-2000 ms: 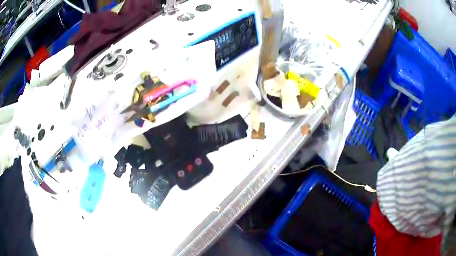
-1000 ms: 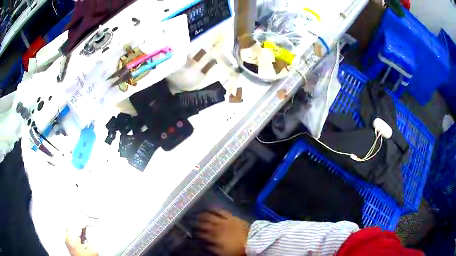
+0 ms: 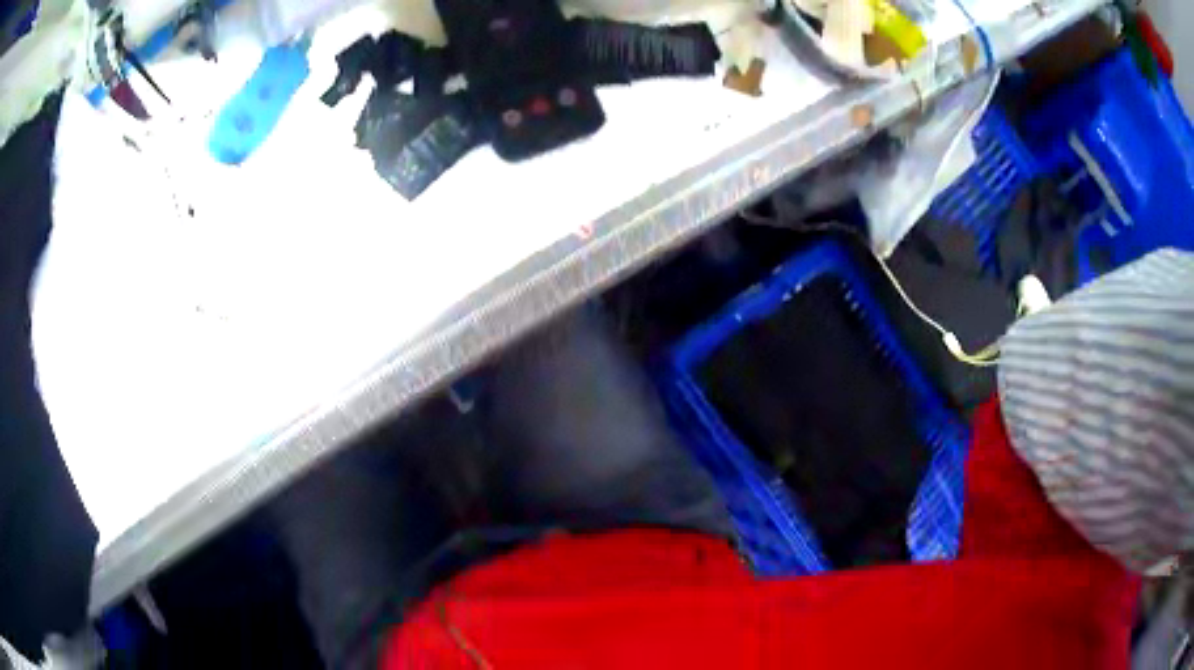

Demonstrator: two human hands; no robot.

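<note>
Neither of my hands shows; a striped sleeve is at the right edge and its hand is out of sight. On the white machine table lies a black phone or recorder with red dots at one end. Black care labels lie in a loose pile to its left. A black label strip with white print lies to its upper right. A light-blue rounded plate lies at the upper left of the table.
A ruler edge runs along the table front. A blue basket holding black cloth stands below right. A white cord hangs over it. Part of a round tray shows at the top. Red clothing fills the bottom. Dark cloth hangs at left.
The view has tilted down, so the table things sit higher in the picture. The hand seen over the lap and the one at the lower left a second ago are out of view; the sleeve is at right.
</note>
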